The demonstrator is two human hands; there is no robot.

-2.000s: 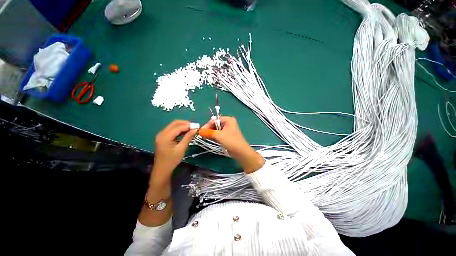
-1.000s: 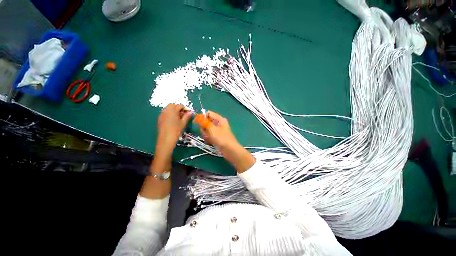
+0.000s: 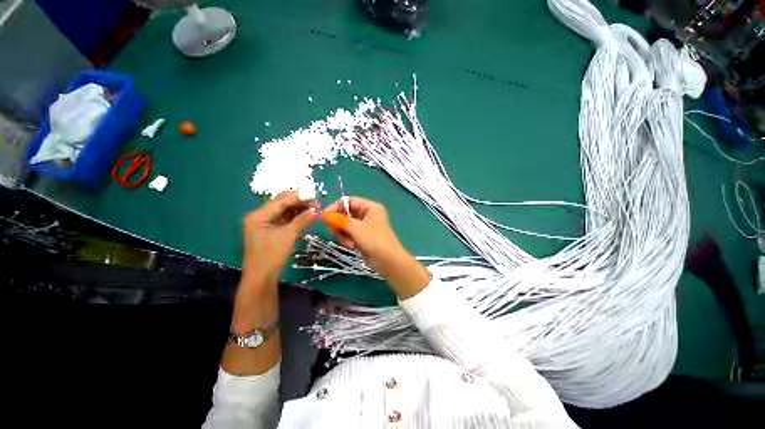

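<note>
My left hand [image 3: 273, 230], with a white wrap on a fingertip and a watch on the wrist, pinches at a thin wire end [image 3: 316, 209] just below the pile of white connector housings [image 3: 288, 159]. A housing in its fingers is too small to make out. My right hand [image 3: 364, 226], with an orange finger cot [image 3: 336, 221], is closed on white cable ends; one end sticks up above its fingers. The fingertips of both hands almost touch. The long white cables [image 3: 587, 285] run from the right, with one fan of ends at the pile and another near my lap.
A blue bin [image 3: 126, 109] with white cloth stands at the left, with orange-red scissors [image 3: 132, 170] beside it. A round white base [image 3: 204, 32] is at the upper left. A dark cable bunch [image 3: 721, 293] lies at the right. A dark bag [image 3: 394, 12] is at the top.
My left hand has gone up to the pile's lower edge and come back down a little, its fingers now at the wire end. My right hand has shifted slightly left, still holding cable ends.
</note>
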